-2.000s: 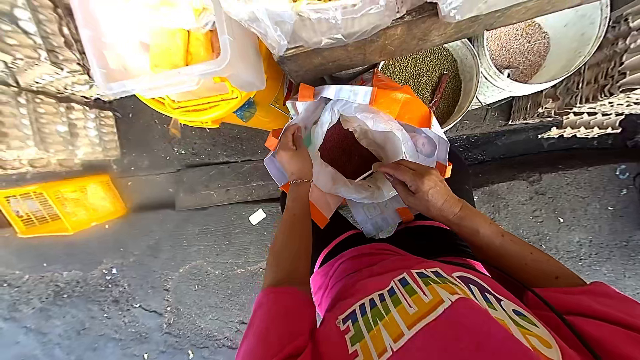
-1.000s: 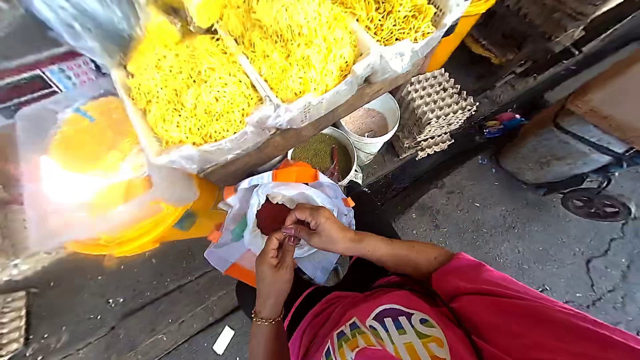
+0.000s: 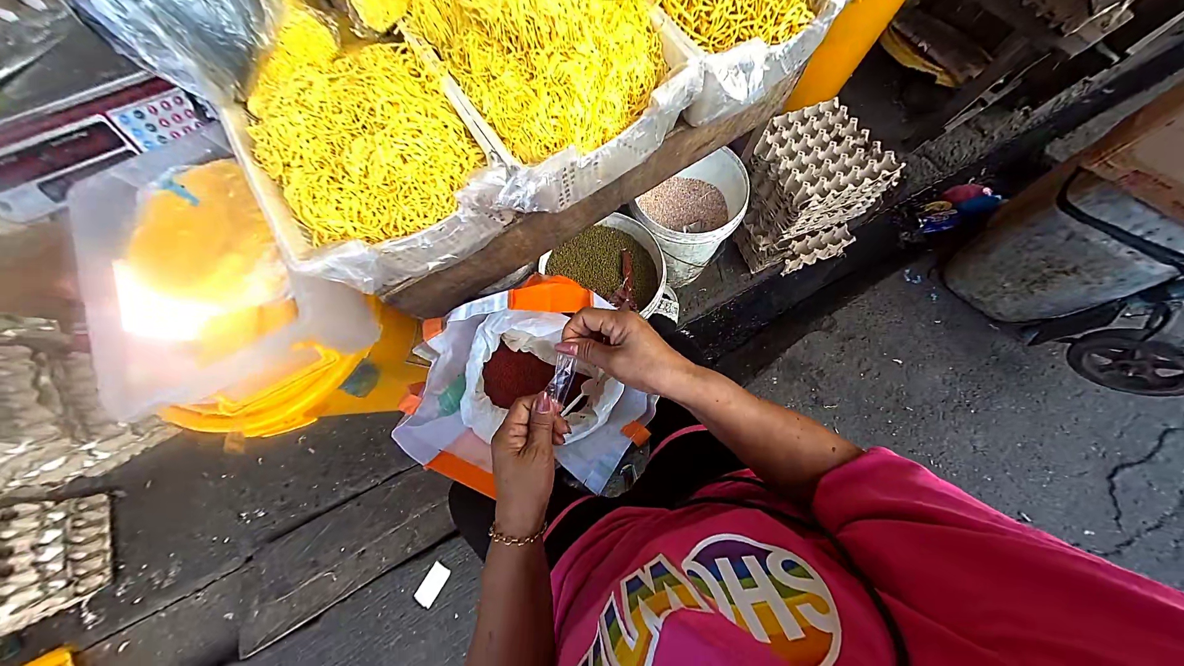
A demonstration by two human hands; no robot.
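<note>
A small clear plastic bag [image 3: 561, 377] is stretched between my two hands. My left hand [image 3: 525, 446] pinches its lower end, and my right hand [image 3: 618, 347] pinches the upper end between thumb and finger. Both are over an open sack lined with white plastic [image 3: 481, 412], which rests at my lap and holds a dark red powder or fine grain [image 3: 518, 375]. A white handle, perhaps of a spoon, shows inside the sack beside my left hand. The sack has orange and white outer panels.
Trays of yellow noodles [image 3: 370, 139] stand on a wooden ledge ahead. Under it are a bucket of green beans [image 3: 601, 259], a bucket of pale grain [image 3: 684, 205] and stacked egg trays [image 3: 819, 176]. A yellow bucket [image 3: 370, 370] and a translucent container [image 3: 102, 305] are at left; a wheeled cart [image 3: 1064, 250] is at right.
Two seconds ago my hands were apart at the sack's rim; now they are together over its opening with the clear bag between them. The view has shifted strongly.
</note>
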